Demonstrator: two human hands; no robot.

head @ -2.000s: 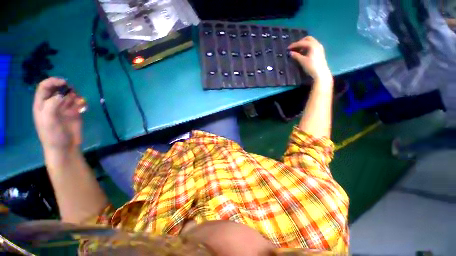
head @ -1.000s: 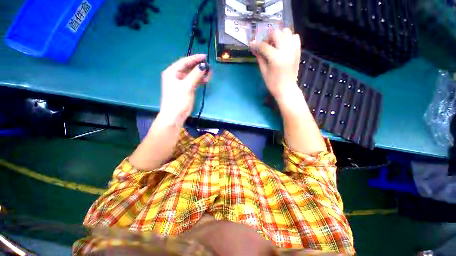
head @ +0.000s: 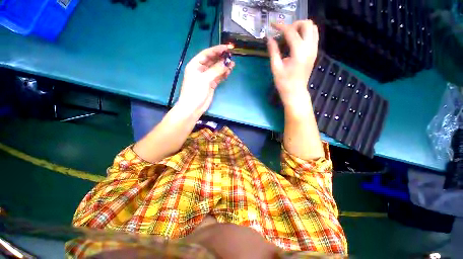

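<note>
My left hand [head: 203, 76] is raised over the bench's front part, left of the bench unit, and holds a small black part [head: 227, 59] between thumb and fingers. My right hand [head: 295, 58] is over the front right of the bench unit [head: 243, 43], fingers spread and curved at its silver top plate [head: 247, 19]. I cannot make out anything in the right fingers. The black ribbed parts tray [head: 345, 103] lies at an angle to the right of my right forearm, with small shiny parts in rows.
A tall black tray stack [head: 375, 35] stands behind the parts tray. A blue bin [head: 38, 15] is at the far left and dark loose parts [head: 128, 2] lie at the top edge. A black cable [head: 184, 53] runs left of the unit. A clear plastic bag [head: 444, 119] is at the right.
Both hands have come to the bench unit from the loose parts and tray. Over the last second my left hand moved closer to the unit and my right fingers spread. The view has shifted.
</note>
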